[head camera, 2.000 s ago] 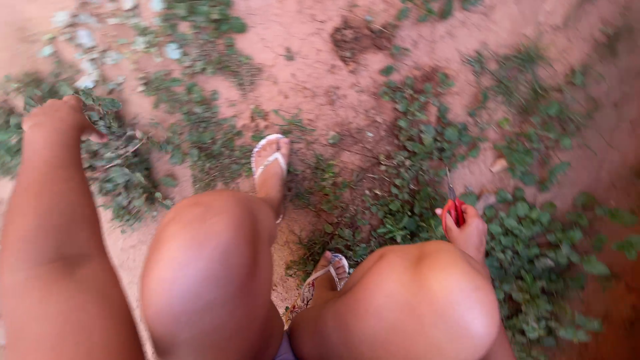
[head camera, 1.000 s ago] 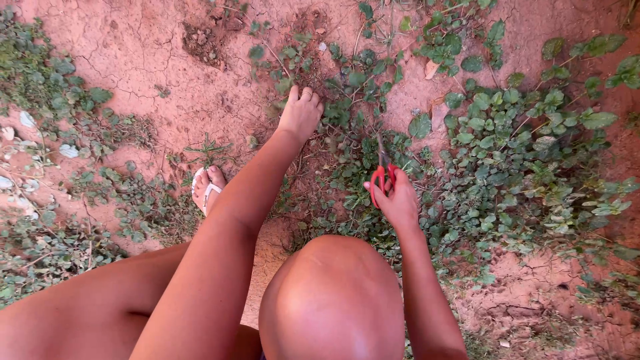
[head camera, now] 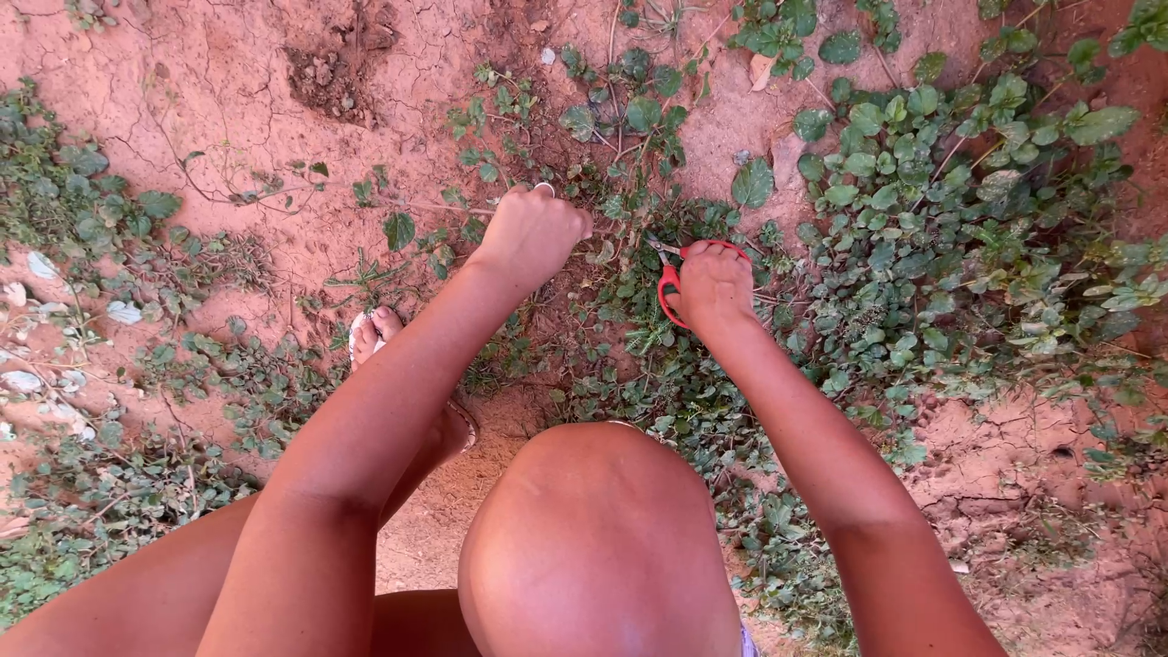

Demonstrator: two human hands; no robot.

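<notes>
My left hand (head camera: 534,233), a ring on one finger, is closed around a thin plant stem (head camera: 447,208) low over the ground in the upper middle. The stem trails left from the fist across the soil. Right of it, my right hand (head camera: 716,283) grips red-handled scissors (head camera: 671,283) with the blades parted and pointing up and left. The blade tips are among low green leaves and stems (head camera: 639,214), a short way from my left fist. What lies under the left fingers is hidden.
Dense leafy ground plants (head camera: 912,201) spread at the right, more (head camera: 82,196) at the left. Cracked reddish soil (head camera: 210,82) shows between them, with a crumbly clod (head camera: 328,82) at the upper left. My sandaled foot (head camera: 372,330) and bent knee (head camera: 602,538) are below my hands.
Over the two seconds my left hand has come from the far left plants to the middle. Since one second ago it has closed on a stem, and the scissor blades have parted.
</notes>
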